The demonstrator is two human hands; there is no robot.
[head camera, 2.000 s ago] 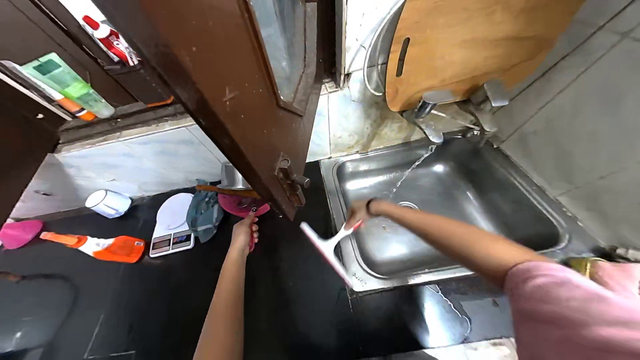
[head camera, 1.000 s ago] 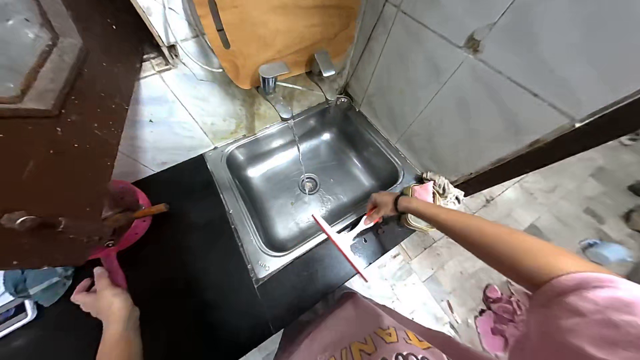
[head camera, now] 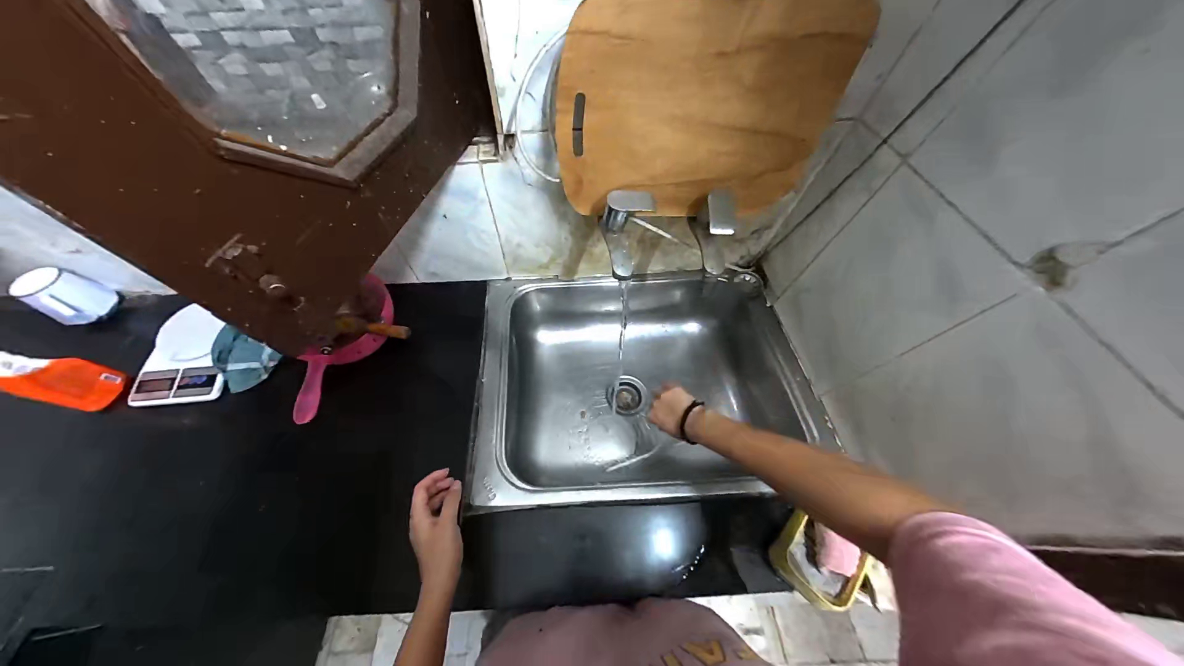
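Observation:
Water runs from a metal tap [head camera: 618,231] into the stainless steel sink [head camera: 555,388]. My right hand [head camera: 673,410], with a dark band at the wrist, is inside the basin just right of the drain [head camera: 627,398]. Its fingers look curled; whether they hold something is unclear. Below them lies a thin pale streak [head camera: 634,461], which may be a squeegee blade or a reflection. My left hand [head camera: 437,518] hovers at the sink's lower left corner over the black countertop [head camera: 277,509], empty, fingers loosely bent and apart.
An opened brown cabinet door [head camera: 185,203] overhangs the counter. Beneath and left of it are a pink handled strainer [head camera: 356,347], a blue-grey cloth [head camera: 242,359], a white kitchen scale [head camera: 180,361], an orange packet [head camera: 69,384] and a white cup [head camera: 65,294]. A wooden board [head camera: 703,102] leans behind the taps.
My right hand has moved from the sink's front edge, where it held a white squeegee with a red edge, into the basin. My left hand has left the pink handle it touched two seconds ago.

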